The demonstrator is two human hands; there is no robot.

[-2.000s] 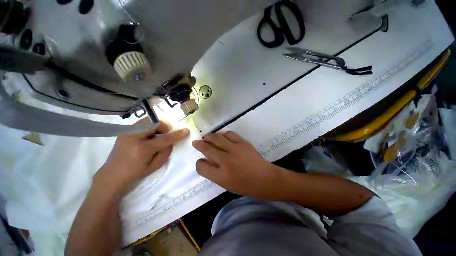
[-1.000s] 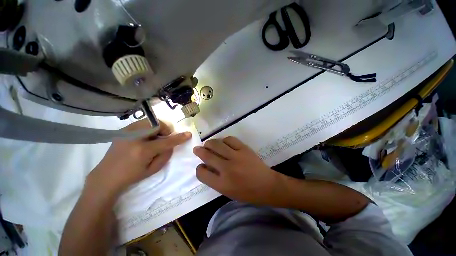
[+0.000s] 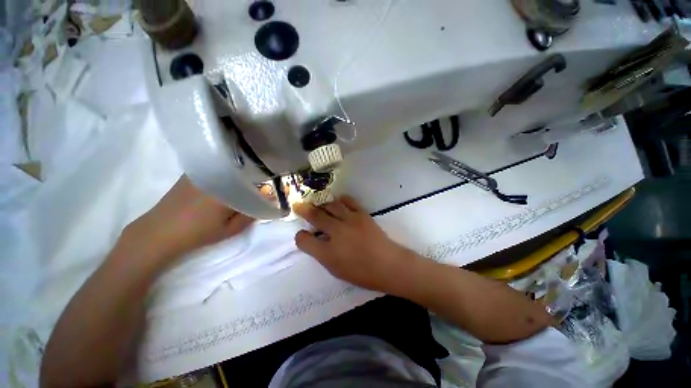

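A white fabric piece (image 3: 246, 250) lies on the machine bed in front of the sewing machine (image 3: 379, 57). The presser foot and needle area (image 3: 289, 198) is brightly lit. My left hand (image 3: 186, 216) rests on the fabric left of the needle, its fingertips partly hidden by the machine head. My right hand (image 3: 345, 239) lies just right of the needle, with its fingertips beside the lit spot and its fingers bent. It shows no tool. Whether either hand pinches the cloth cannot be told.
Thread snips (image 3: 477, 178) lie right of the machine, with black-handled scissors (image 3: 433, 134) behind, partly covered by the machine arm. Heaped white cloth (image 3: 91, 144) is at left. A printed ruler scale (image 3: 523, 216) runs along the front edge. A yellow-edged frame (image 3: 557, 242) and plastic bags (image 3: 587, 292) are below right.
The view has shifted, showing more of the machine head and the left cloth heap. My right fingers are now closer to the needle. My left hand has moved left, away from the right hand.
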